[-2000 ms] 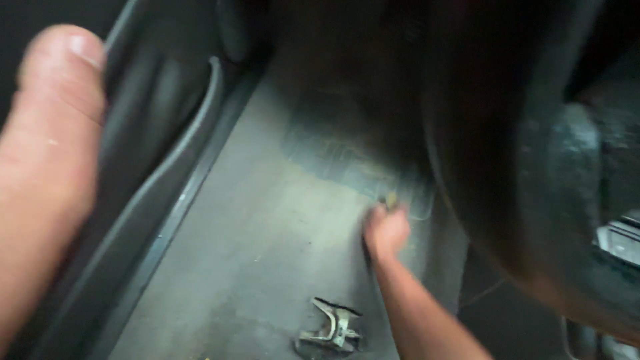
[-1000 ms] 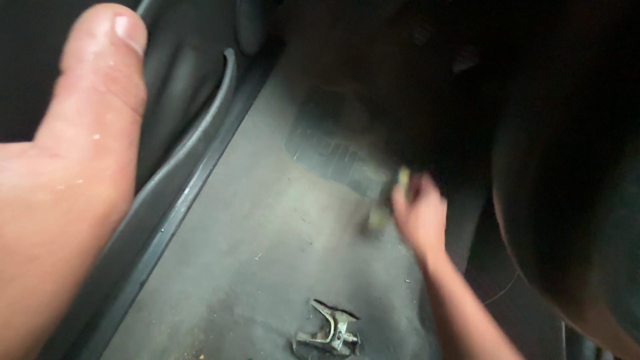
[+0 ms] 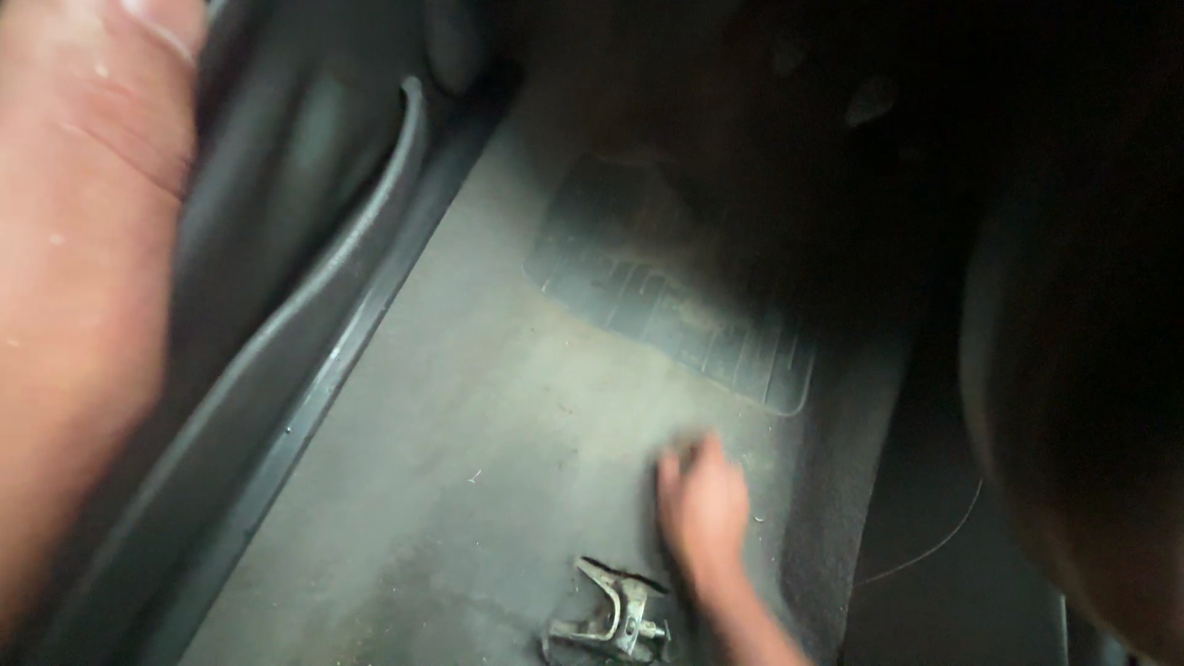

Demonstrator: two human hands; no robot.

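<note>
My right hand (image 3: pixel 705 504) reaches down to the grey carpeted floor of a car footwell (image 3: pixel 444 462), its fingers bent toward the surface; whether something small is between them cannot be told. A metal bracket with a bolt (image 3: pixel 624 615) lies on the carpet just below and left of that hand. My left hand (image 3: pixel 88 231) looms large and blurred at the left edge, close to the camera, thumb upward, most of its fingers out of frame. What it touches is hidden.
A ribbed black heel pad (image 3: pixel 675 319) is set in the carpet ahead. Along the left run the dark door sill (image 3: pixel 324 370) and a curved plastic trim edge (image 3: pixel 370 203). A large dark rounded form (image 3: pixel 1073 416) blocks the right side, and a thin wire or strand (image 3: pixel 934 546) hangs near it.
My right hand has moved from beside the heel pad down toward the metal bracket. The small yellowish object seen at its fingers earlier no longer shows clearly.
</note>
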